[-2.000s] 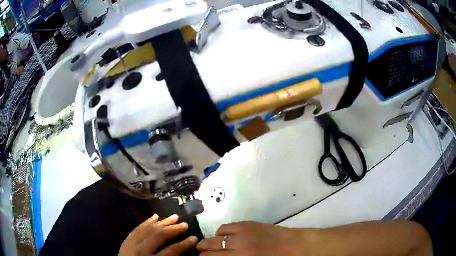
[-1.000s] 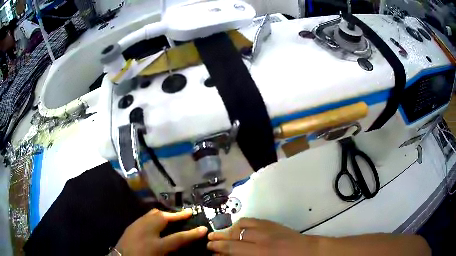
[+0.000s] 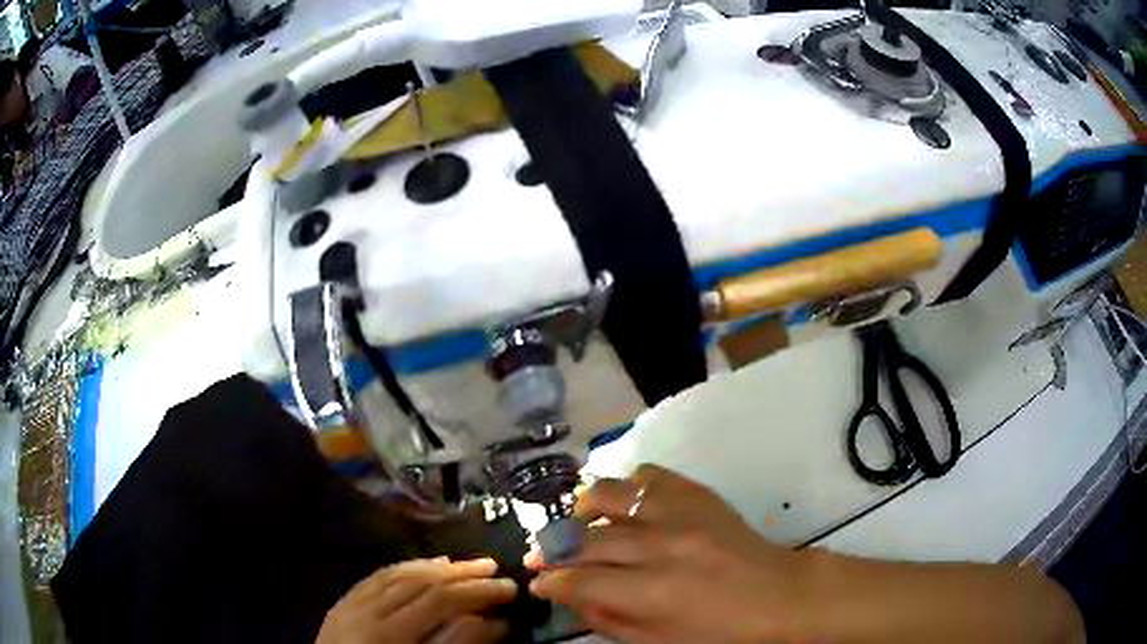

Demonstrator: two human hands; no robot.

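A black fabric piece [image 3: 201,516] spreads left of the sewing machine head [image 3: 428,277] and runs in under its lower left end. My left hand [image 3: 421,604] lies on the fabric at the bottom, its fingers pointing right and holding it down. My right hand [image 3: 667,554], with a ring, has its fingers bent and fingertips at the fabric's right edge, close beside the metal parts [image 3: 541,478] below the head. The needle is too blurred to make out. The fabric under the fingers is hidden.
Black-handled scissors [image 3: 899,415] lie on the machine bed under the arm. A tan wooden handle [image 3: 830,271] is strapped along the arm by black straps [image 3: 604,214]. A dark control panel [image 3: 1082,220] is at right. Plaid fabric [image 3: 50,214] lies far left.
Since one second ago, my right hand has moved up beside the parts under the head, and my left hand has shifted slightly down. Earlier, the view itself shifted, moving the machine rightward in the picture.
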